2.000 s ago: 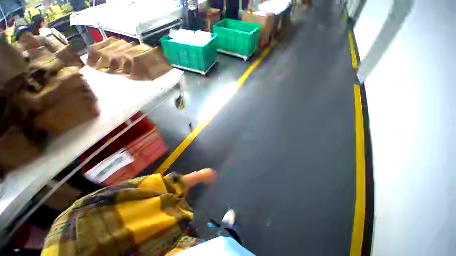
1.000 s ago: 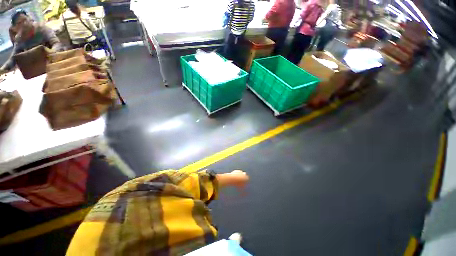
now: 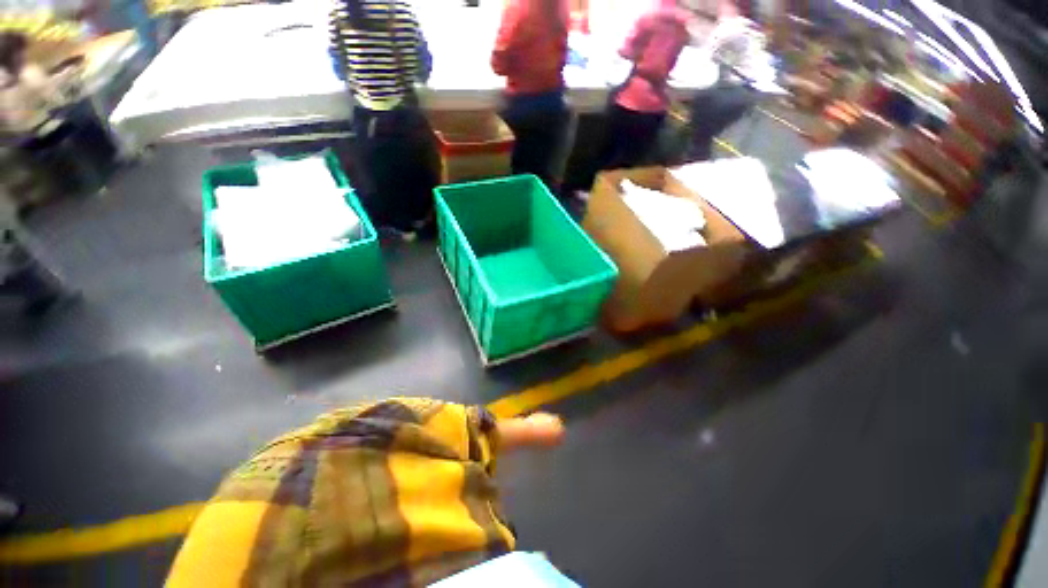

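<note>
My left hand (image 3: 531,431) reaches out from a yellow and brown plaid sleeve at the lower centre. It is small and blurred, nothing shows held in it, and its finger pose is unclear. My right hand is not in view. Ahead, a green bin (image 3: 316,301) is filled with white pieces (image 3: 282,218). A second green bin (image 3: 546,322) stands empty to its right. A brown carton (image 3: 626,258) with white pieces inside stands right of that. My hand touches none of them.
Several people stand at a long white table (image 3: 230,69) behind the bins. A red-edged carton (image 3: 474,144) stands between two of them. A low dark table (image 3: 856,201) with white sheets is at right. Yellow floor lines (image 3: 621,365) run past the bins.
The view has swung left and come nearer to the green bins, which now lie directly ahead. The table with brown pieces and the red crate have left the picture. My left arm stays outstretched.
</note>
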